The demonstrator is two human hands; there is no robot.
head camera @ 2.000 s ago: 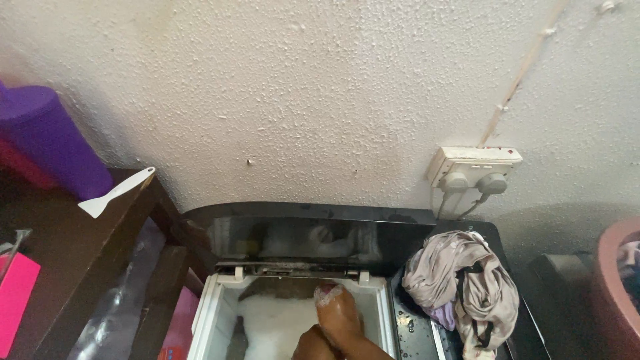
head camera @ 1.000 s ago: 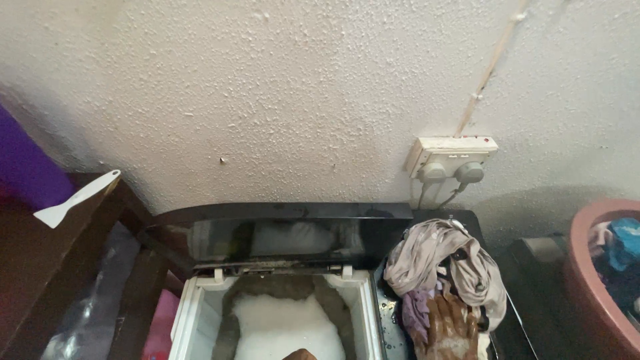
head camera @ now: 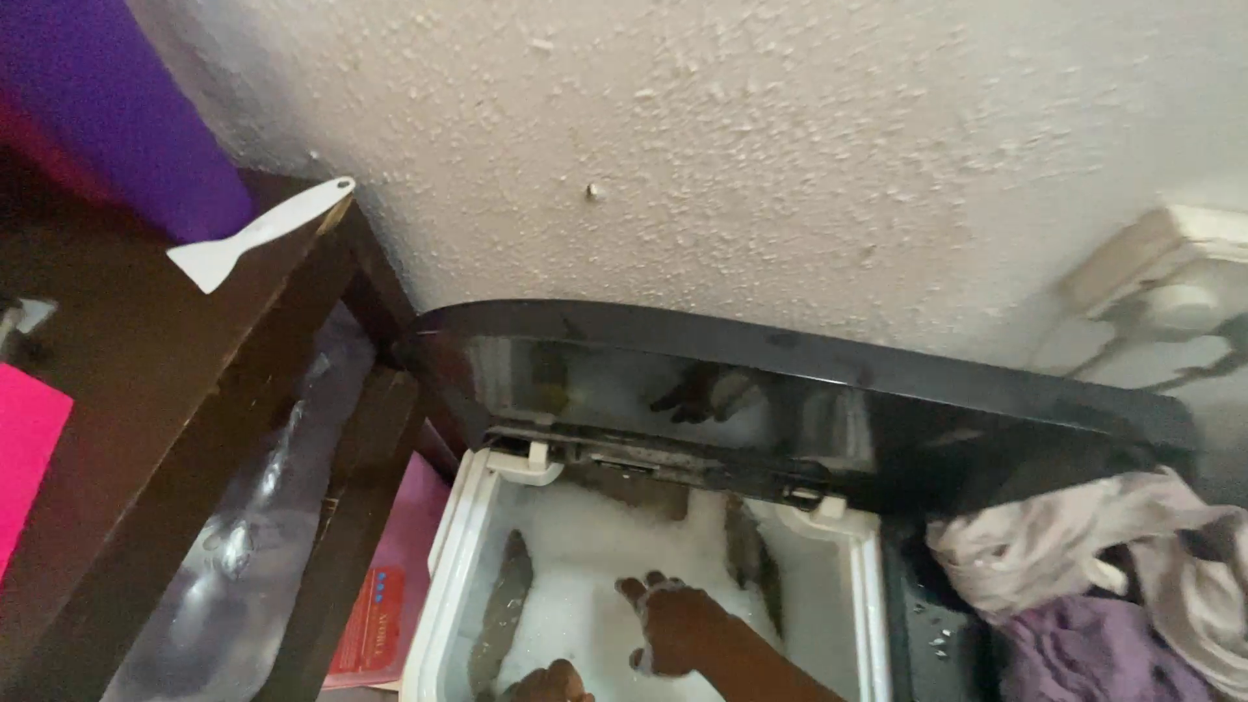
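Below me is the white tub of a washing machine, holding sudsy water with foam and dark cloth showing at its sides. My right hand is over the foam, fingers apart and pointing left, with nothing seen in it. At the bottom edge, only part of my left hand shows, low in the tub; its fingers look bent and its hold is hidden. Damp grey cloth and purple cloth lie on the black machine top to the right.
The black lid stands raised against the rough wall. On the left, a dark wooden shelf bears a white plastic scraper and a purple container. A wall socket with plugs is at the right.
My right hand has moved left from the cloth pile on the machine top to over the tub. My left hand shows more at the bottom edge. The view has shifted left and closer.
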